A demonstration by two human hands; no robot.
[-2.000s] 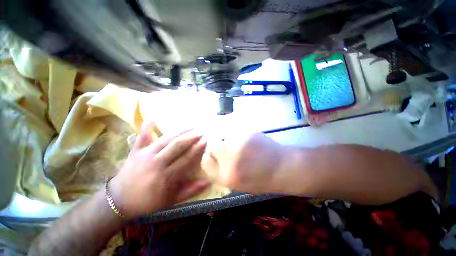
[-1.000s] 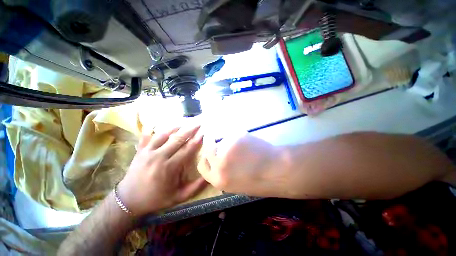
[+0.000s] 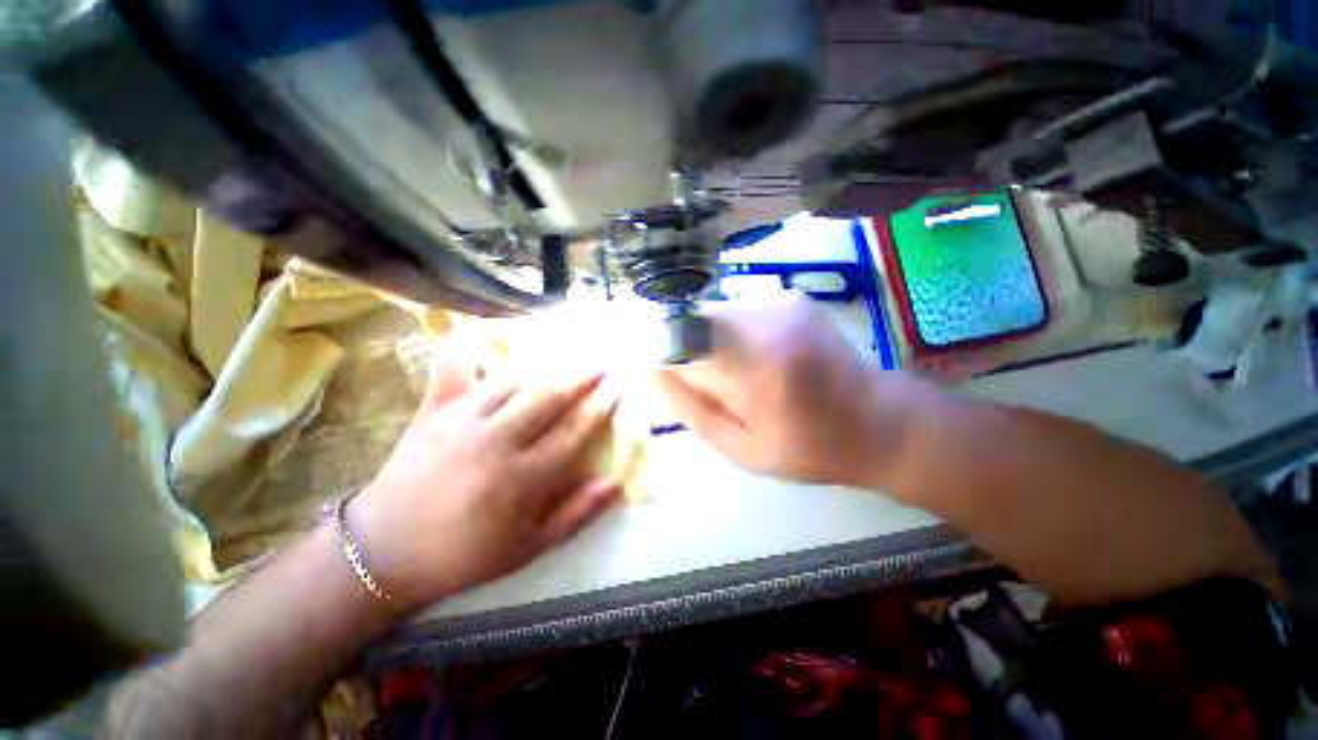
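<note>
The pale-yellow cloth (image 3: pixel 275 405) lies bunched on the left of the table and runs under my left hand to the glaring bright spot at the needle. My left hand (image 3: pixel 492 470) lies on the cloth, fingers spread a little and pointing at the bright spot; a bracelet is on the wrist. My right hand (image 3: pixel 788 390) is slightly blurred, right beside the needle area, fingers bent towards the bright spot; glare hides whether it pinches cloth. The sewing machine head (image 3: pixel 578 116) hangs above both hands. The presser foot and needle are lost in the glare.
A phone (image 3: pixel 966 275) with a red edge and lit screen lies right of the needle, beside blue snips (image 3: pixel 879 297). White crumpled scraps (image 3: pixel 1229 333) lie at the table's right end. The ridged front edge (image 3: pixel 694 600) runs before my lap. A blurred pale shape (image 3: pixel 72 376) blocks the far left.
My right hand has moved up and to the right, away from my left hand, showing white table between them and the front edge. My left hand stays on the cloth. The camera view has shifted.
</note>
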